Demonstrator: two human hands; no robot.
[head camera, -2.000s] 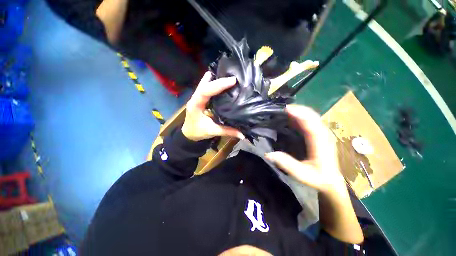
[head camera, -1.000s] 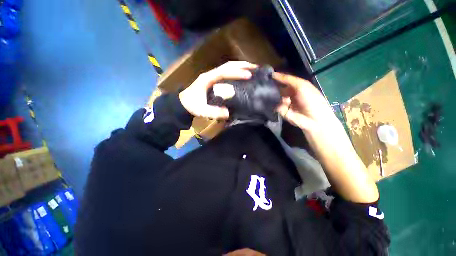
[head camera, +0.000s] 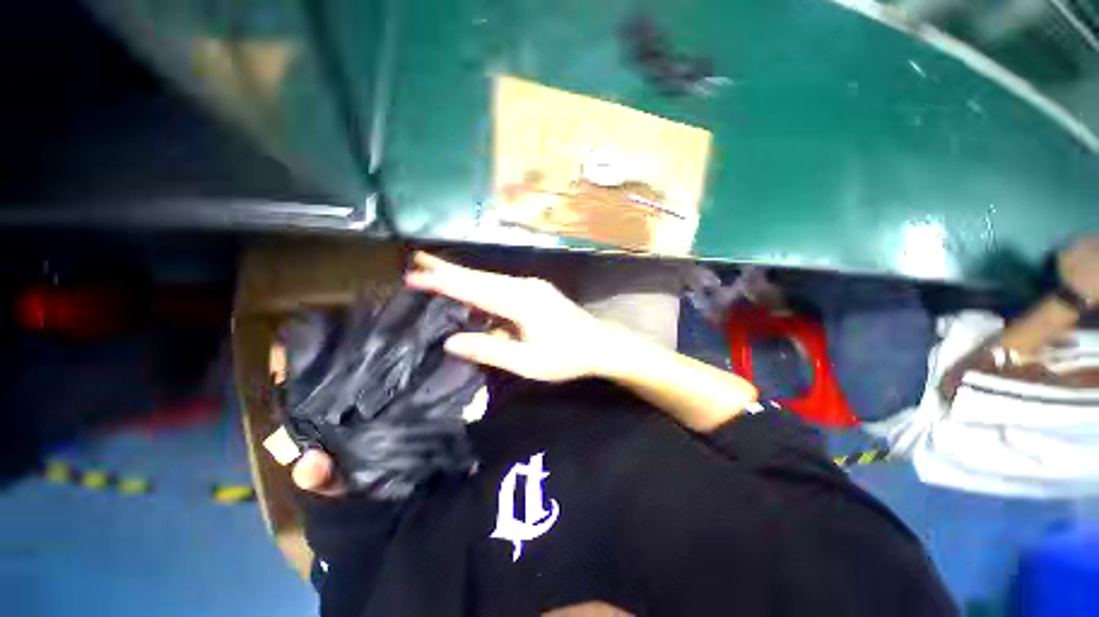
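The spiky black assembly is in front of my chest, with glossy pointed lobes and a small cream block at its lower left. My left hand is shut on its far left side; mostly fingertips show, the rest is hidden behind it. My right hand grips its upper right edge, thumb and fingers spread around it. A tan cardboard pad with brown stains lies on the green bench, with a white disc and a thin stick on it, both blurred.
An open carton is behind and below the assembly. The green bench crosses the top, with loose black pieces and a dark metal-framed enclosure at left. A red stool and a person in white are at right.
The view has swung, so the bench now runs across the top. The assembly now appears at lower left, turned, with its lobes spread towards the camera. Both hands remain on it.
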